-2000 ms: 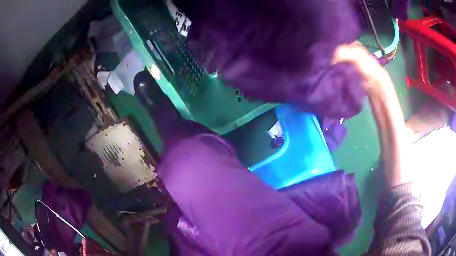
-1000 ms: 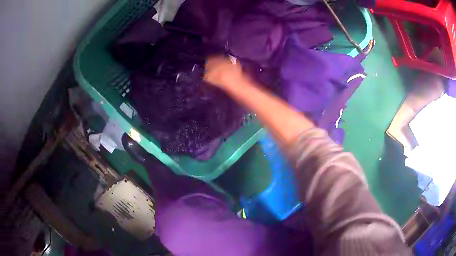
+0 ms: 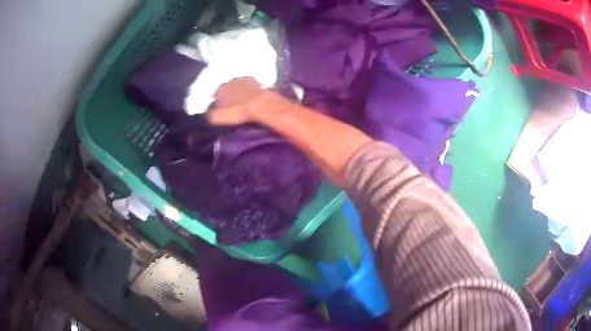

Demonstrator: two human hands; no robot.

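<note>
My right hand point(image 3: 240, 103) reaches in from the lower right over the green basket point(image 3: 97, 139). Its fingers are on a bright white bundle point(image 3: 243, 55) that seems to be in a clear plastic bag point(image 3: 278, 48). The fingers are blurred, and I cannot tell whether they grip it. Dark purple cloth point(image 3: 259, 174) lies limp in the basket, under and around the hand. A lighter purple piece with white edging point(image 3: 411, 106) hangs over the basket's right rim. My left hand is not in view.
A red stool point(image 3: 564, 39) stands at the upper right. A blue stool point(image 3: 359, 284) is below the basket, partly behind my sleeve. White sheets or pieces point(image 3: 570, 174) lie at the right. A worn pale plate point(image 3: 172, 288) is at the lower left.
My right hand first moved with a large purple cloth, then left over the basket, and is now slightly further up-left. The white bundle now shows under its fingers.
</note>
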